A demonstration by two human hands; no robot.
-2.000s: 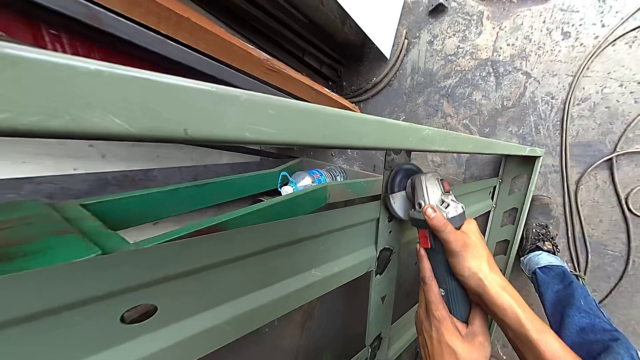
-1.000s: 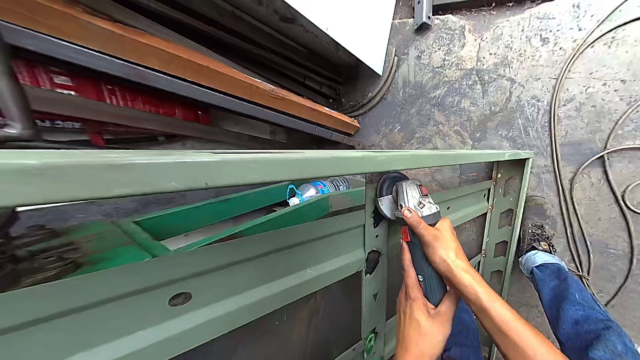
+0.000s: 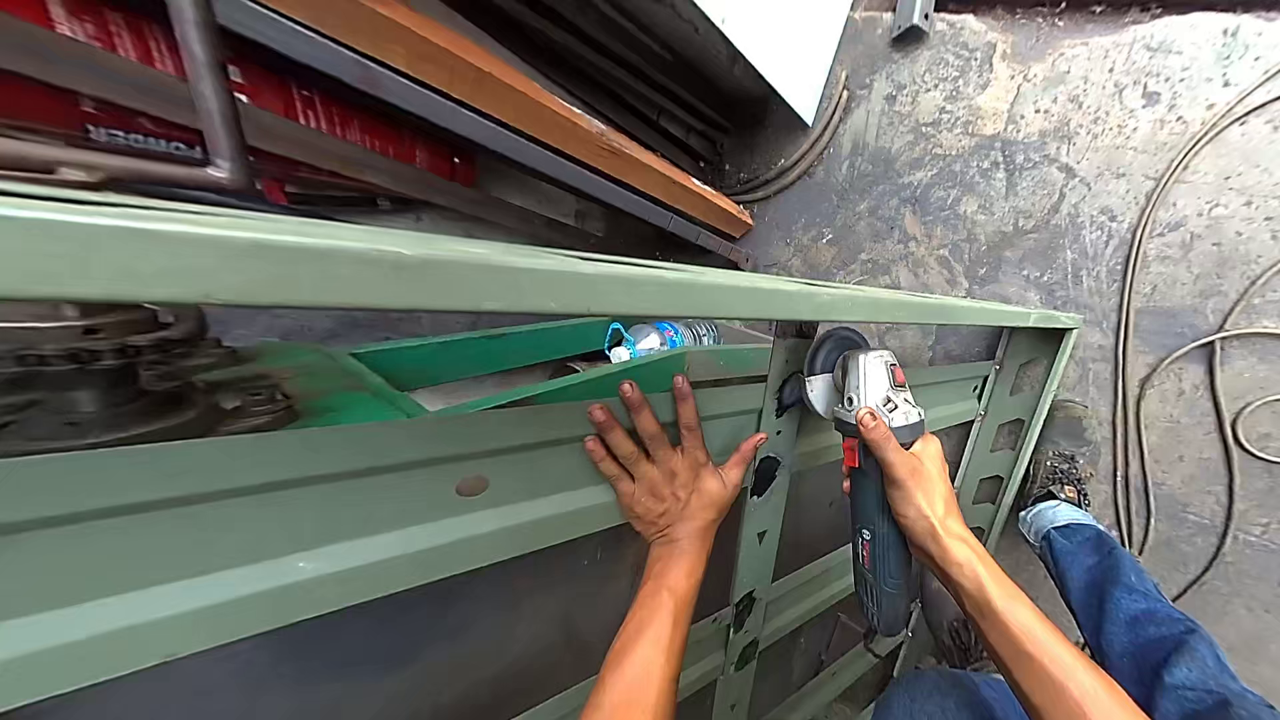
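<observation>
My right hand grips a Bosch angle grinder around the front of its dark body, below the silver gear head. The grinder's disc, with its guard, is beside a perforated green crosspiece that has dark patches along it. Whether the disc touches the metal or spins, I cannot tell. My left hand lies with fingers spread on a ribbed green metal panel, left of the crosspiece, and holds nothing. A long green frame rail runs above both hands.
Behind the panel, a plastic bottle lies at a darker green metal frame. An orange beam and red boxes are at the upper left. Cables curl over the concrete floor on the right, near a shoe.
My left hand has let go of the grinder and moved left onto the ribbed panel, fingers spread. My right hand still holds the grinder.
</observation>
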